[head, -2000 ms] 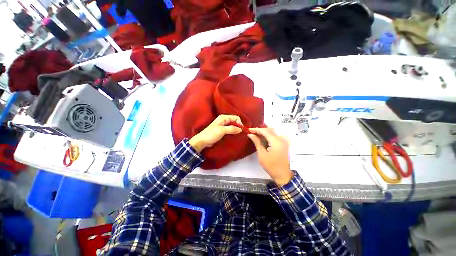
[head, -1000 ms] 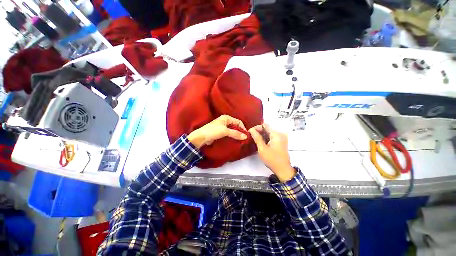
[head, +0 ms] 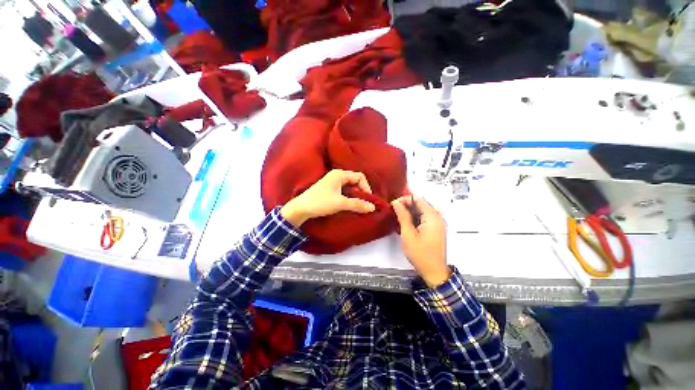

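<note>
A dark-red garment piece (head: 305, 160) lies heaped on the white machine table, left of the needle area. My left hand (head: 332, 196) pinches a fold of its seam edge between thumb and fingers. My right hand (head: 421, 231) is just to the right, its thumb and fingertips closed at the end of the same red edge. A small dark tool (head: 414, 212) shows in my right hand, mostly hidden by the fingers. Any loose thread is too fine to make out.
The white JACK machine head (head: 533, 161) stands at right, with yellow and red scissors (head: 600, 245) below it. A grey-white machine box (head: 129, 175) and small scissors (head: 112, 232) are at left. Black cloth (head: 488, 44) lies behind. A blue bin (head: 99, 293) stands below left.
My right hand has moved slightly right, away from my left hand. The red edge now shows between the two hands.
</note>
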